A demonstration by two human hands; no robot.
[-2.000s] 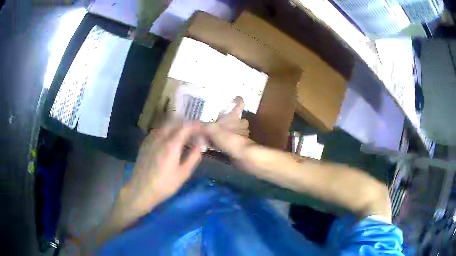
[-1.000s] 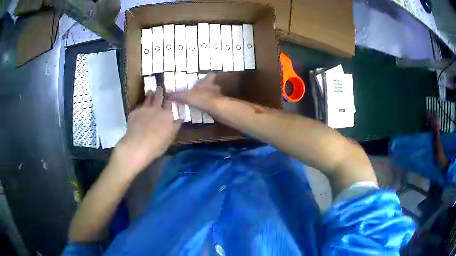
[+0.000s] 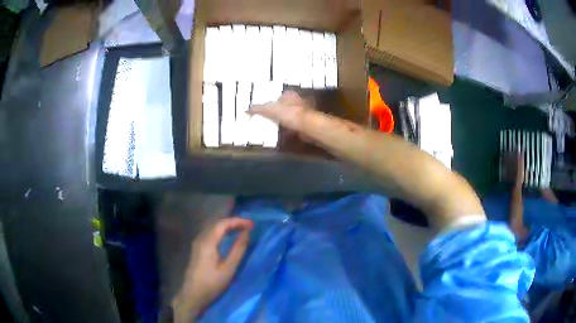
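An open brown shipping carton (image 3: 278,9) stands on the dark bench in front of me. Inside, a full back row of white product boxes (image 3: 303,58) stands on edge. A shorter front row (image 3: 227,120) fills the left part, with a narrow gap near its left end. My right hand (image 3: 284,113) reaches into the carton, its fingers at the right end of the front row; whether it grips a box cannot be told. My left hand (image 3: 218,255) is outside the carton, in front of my body, empty with thumb and fingers apart.
An orange tape dispenser (image 3: 381,110) and a small stack of white boxes (image 3: 434,126) lie right of the carton. A label sheet (image 3: 140,120) lies left. A brown carton (image 3: 414,38) is behind right. Another person's hand and blue sleeve (image 3: 546,236) are at far right, near striped white boxes (image 3: 527,158).
My left hand has come out of the carton towards my body. My right hand stays over the front row. The carton appears further right in view.
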